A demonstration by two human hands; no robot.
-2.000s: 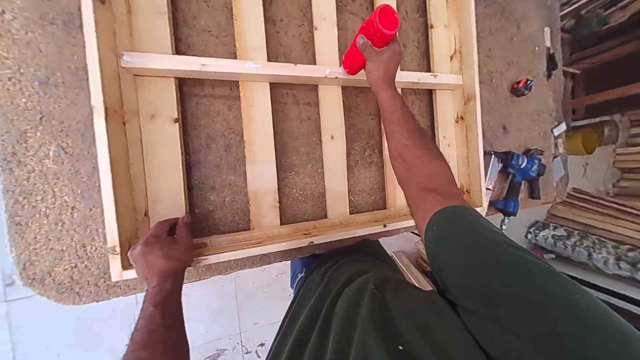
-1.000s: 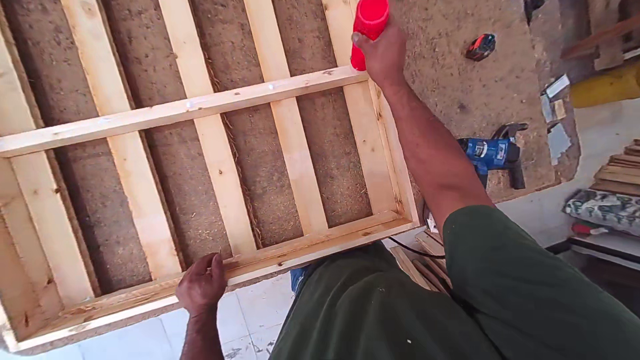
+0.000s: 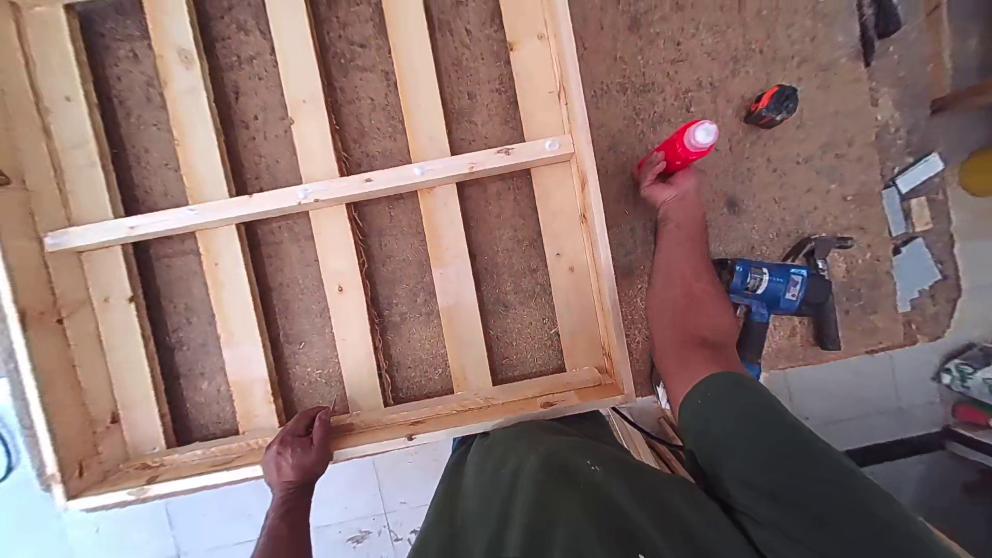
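A red plastic bottle [image 3: 676, 150] with a whitish tip is gripped in my right hand [image 3: 668, 186], over the board surface just right of a wooden frame [image 3: 593, 232]. My left hand [image 3: 298, 451] rests on the frame's near rail, thumb and fingers closed around what looks like a thin small item, too small to name. Several pale slats run across the frame. A narrow wooden batten [image 3: 341, 191] lies over them, with small white blobs spaced along its top.
A blue corded power tool [image 3: 775, 287] lies right of my right forearm. Beyond the bottle is a black and orange tape measure [image 3: 773, 106]. Metal plate pieces [image 3: 916, 271] lie near the right edge of the particle board worktop [image 3: 821, 178].
My right hand has moved the red bottle from over the batten to the worktop on the right. More white blobs show along the batten. The view has shifted.
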